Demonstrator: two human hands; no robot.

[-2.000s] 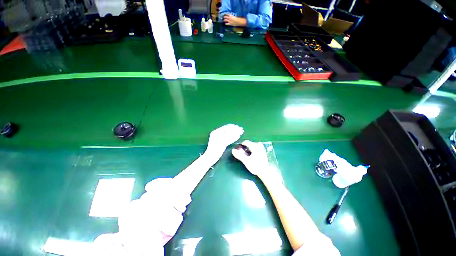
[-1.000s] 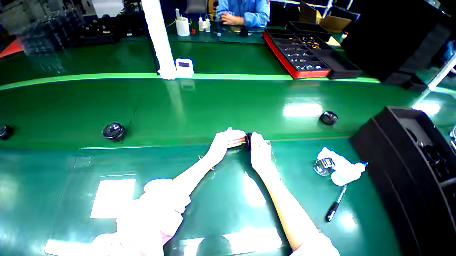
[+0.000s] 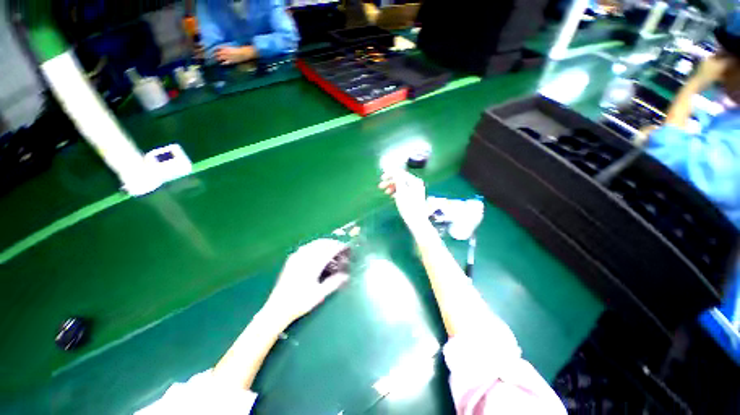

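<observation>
My left hand (image 3: 304, 280) is closed around a round black part (image 3: 335, 265) low over the green bench top. My right hand (image 3: 406, 194) is stretched forward, just below another round black part (image 3: 418, 154) on the green surface. The right fingers are blurred and I cannot tell whether they hold anything. A third round black part (image 3: 72, 333) stands at the left. A white cloth (image 3: 464, 217) lies right of my right hand, with a dark round item partly hidden beside it. The pen (image 3: 471, 258) lies below the cloth.
Stacked black parts trays (image 3: 560, 219) stand at the right. A red-edged tray (image 3: 381, 103), a white post (image 3: 93, 121) and a small white timer (image 3: 168, 164) are on the far side. One person in blue sits opposite, another at the far right.
The view has swung right. My hands have parted: the left keeps the black part, while the right has moved away toward the part ahead. The white paper rectangle has left the view.
</observation>
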